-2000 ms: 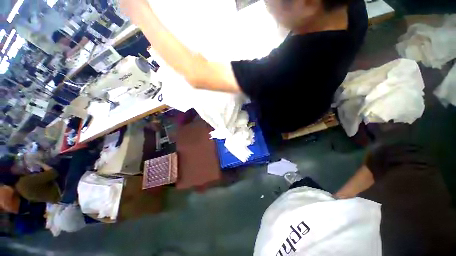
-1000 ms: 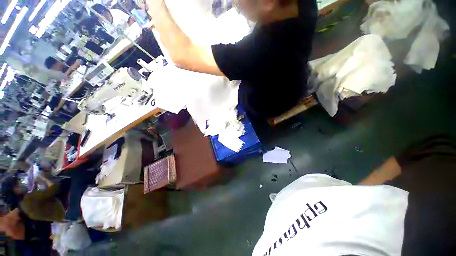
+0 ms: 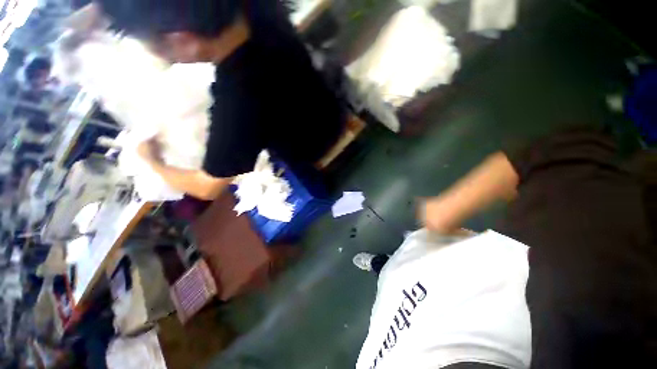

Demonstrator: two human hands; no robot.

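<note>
My right hand, bare and blurred below a dark brown sleeve, is at the upper edge of my white lettered front. Its fingers are too blurred to tell whether they hold the cloth. My left hand is not in view. In front of me, white cut pieces lie in a heap over a blue plastic crate on the floor.
A person in a black top sits beyond the crate, arms around glaring white cloth. A white heap stands behind them. A brown box, a white scrap and a shoe are on the green floor.
The view has swung, so the scene has shifted left and tilted. My right hand now shows more fully at my white front. The other person's arm has lowered toward the crate.
</note>
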